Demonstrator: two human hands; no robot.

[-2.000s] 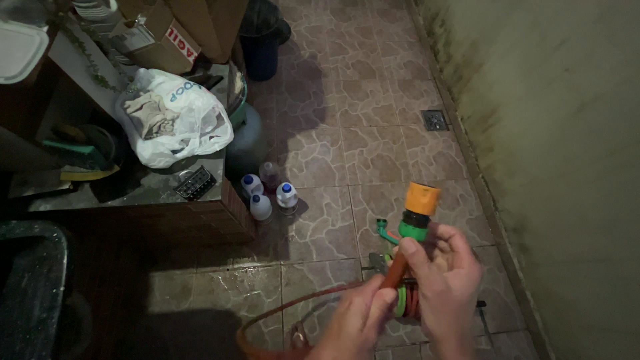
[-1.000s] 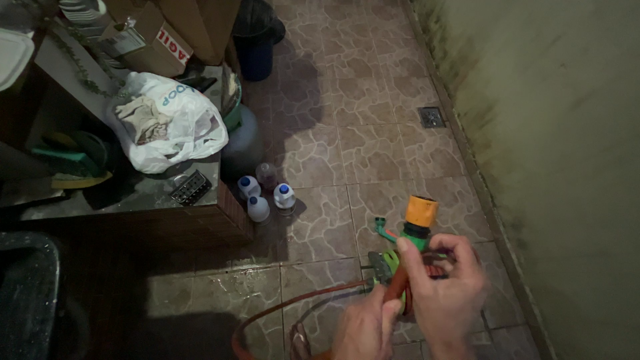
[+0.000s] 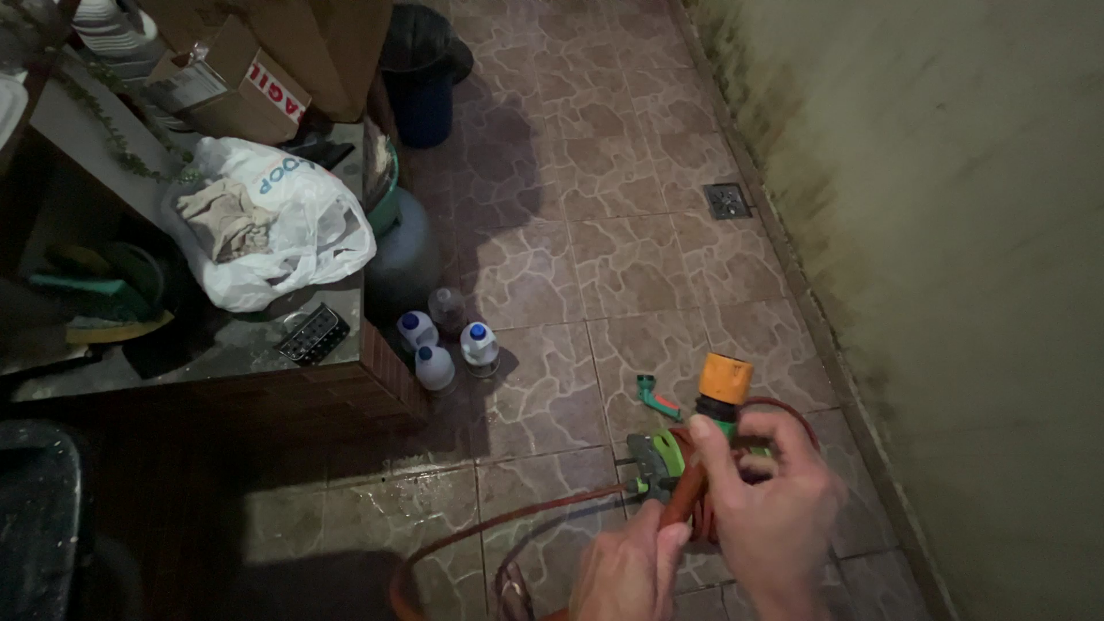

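Observation:
My left hand [image 3: 630,561] grips an orange-brown garden hose [image 3: 684,493] a little below its end. At that end sits a hose connector [image 3: 724,378] with an orange collar, a black ring and a green part. My right hand [image 3: 772,509], slightly blurred, has its thumb and fingers closed around the green part. Behind the hands, a green and grey hose reel [image 3: 660,461] rests on the tiles, partly hidden. A green spray nozzle [image 3: 658,398] with an orange-red stripe lies on the floor beyond the reel.
At left, a counter [image 3: 250,366] holds a white plastic bag [image 3: 319,224] and a cardboard box [image 3: 246,90]. Several bottles [image 3: 435,366] stand by its corner, near a gas cylinder [image 3: 405,259]. A wall [image 3: 957,216] runs along the right, beside a floor drain [image 3: 727,201].
The connector was upright two seconds ago and now leans slightly. My right hand has shifted its fingers around the green part; both hands remain on the hose end.

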